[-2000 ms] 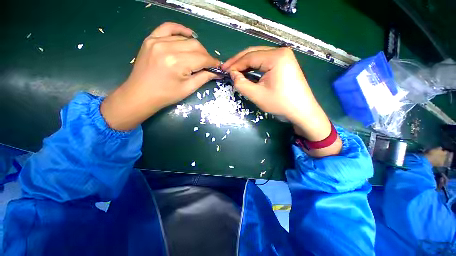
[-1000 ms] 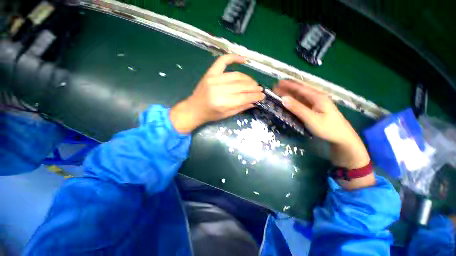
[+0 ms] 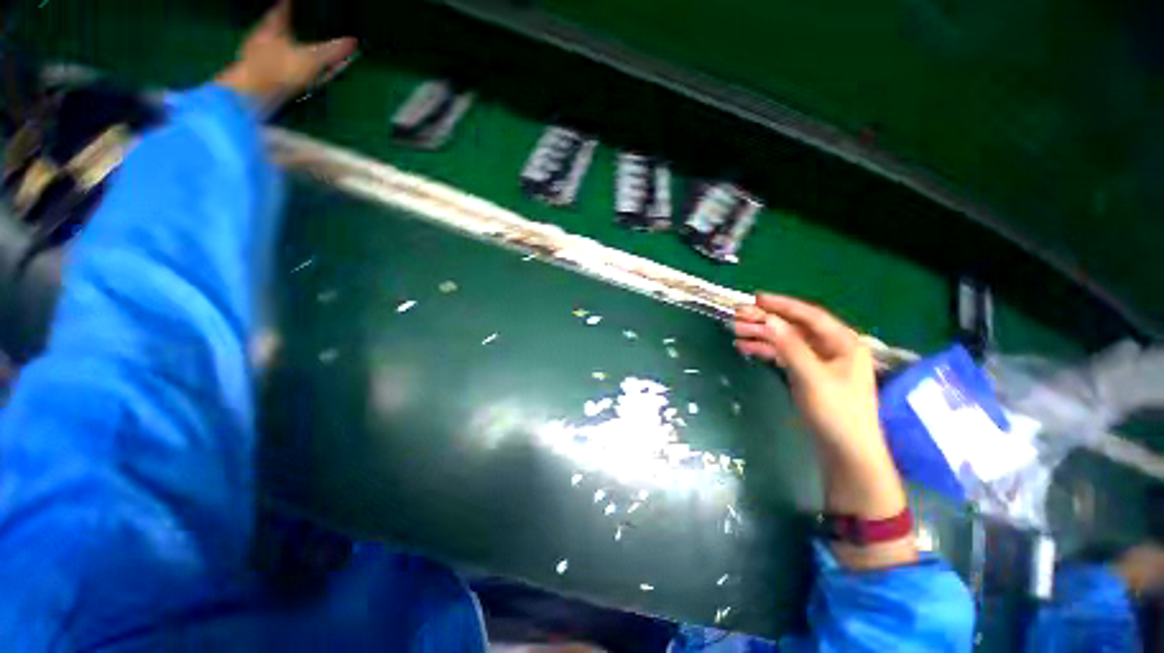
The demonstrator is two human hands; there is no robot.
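Note:
My left hand (image 3: 283, 61) reaches over the green belt at the top left, blurred and partly cut off by the top edge. Its thumb is apart from the fingers; dark shadow hides whether it holds anything. My right hand (image 3: 817, 364) is by the pale rail, right of centre, fingers loosely bent and slightly apart, with nothing seen in it. Several opened phone units lie spaced on the belt beyond the rail, such as one left of centre (image 3: 558, 163) and one near the middle (image 3: 721, 220). A heap of tiny white flakes (image 3: 638, 427) lies on the dark green bench.
The worn whitish rail (image 3: 511, 230) runs between bench and belt. Another phone unit (image 3: 974, 313) is farther right. A blue bin (image 3: 945, 421) with crumpled clear bags (image 3: 1021, 491) stands right of my wrist. Another person's sleeve (image 3: 1085, 612) shows at lower right. Blurred dark items lie at far left.
The phone unit is no longer between my hands. My left hand has moved far up and left over the belt; my right hand has come apart from it. The view has shifted, showing more belt.

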